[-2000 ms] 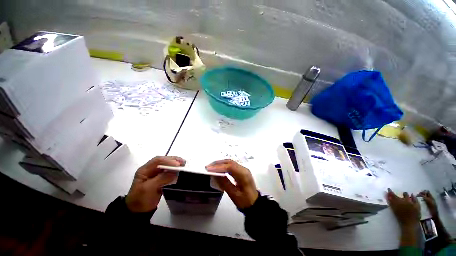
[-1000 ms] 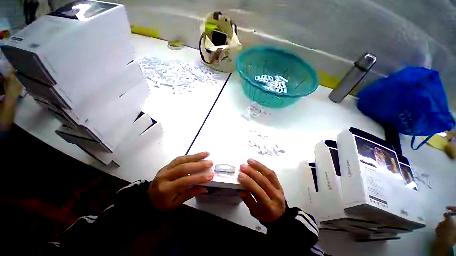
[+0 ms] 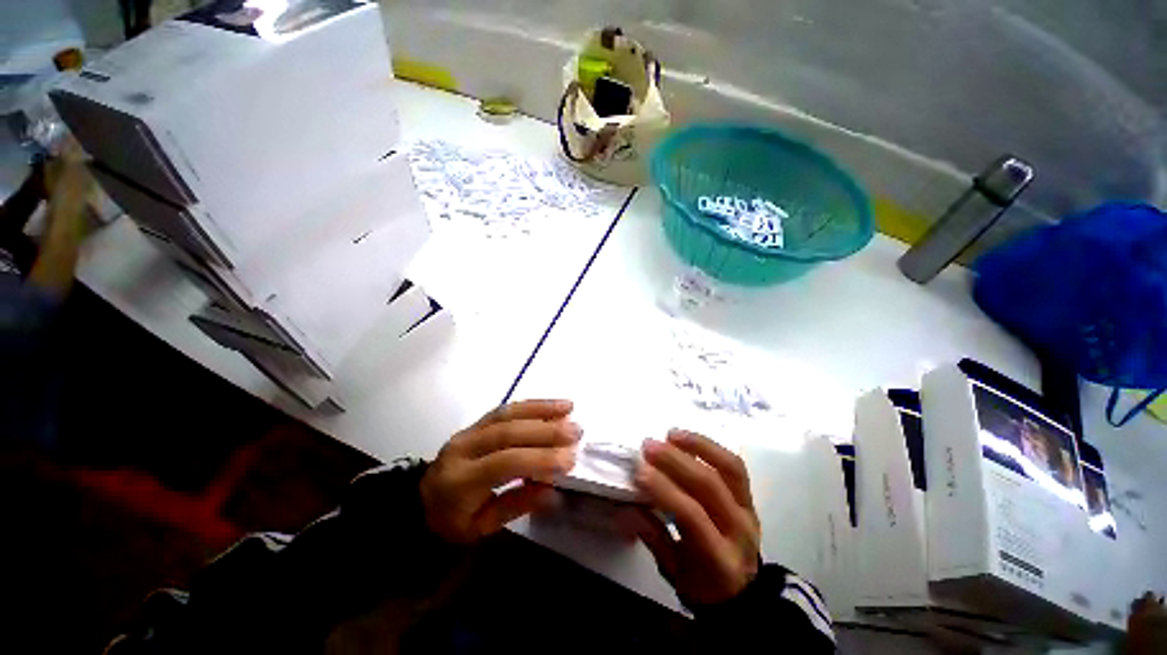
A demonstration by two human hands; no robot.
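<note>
A white retail carton (image 3: pixel 602 468) stands upright at the table's front edge, its top closed, with a small pale shiny strip in the middle. My left hand (image 3: pixel 502 468) lies on the left end of the top, fingers over the edge. My right hand (image 3: pixel 699 514) grips the right end the same way. The carton's lower body is mostly hidden by my hands and is dark and blurred.
Finished cartons (image 3: pixel 288 166) form a tall staggered pile at left. Open cartons (image 3: pixel 960 512) stand at right. Loose white pieces (image 3: pixel 493 188) lie behind. A teal basin (image 3: pixel 762 250), cloth tote (image 3: pixel 617 134), steel flask (image 3: pixel 962 220) and blue bag (image 3: pixel 1088 288) line the wall. Another person's arm (image 3: pixel 62 224) shows at left.
Two seconds ago the carton's flap was raised over a dark opening; now the top is closed under both hands. The view has swung left, so the surroundings appear shifted right.
</note>
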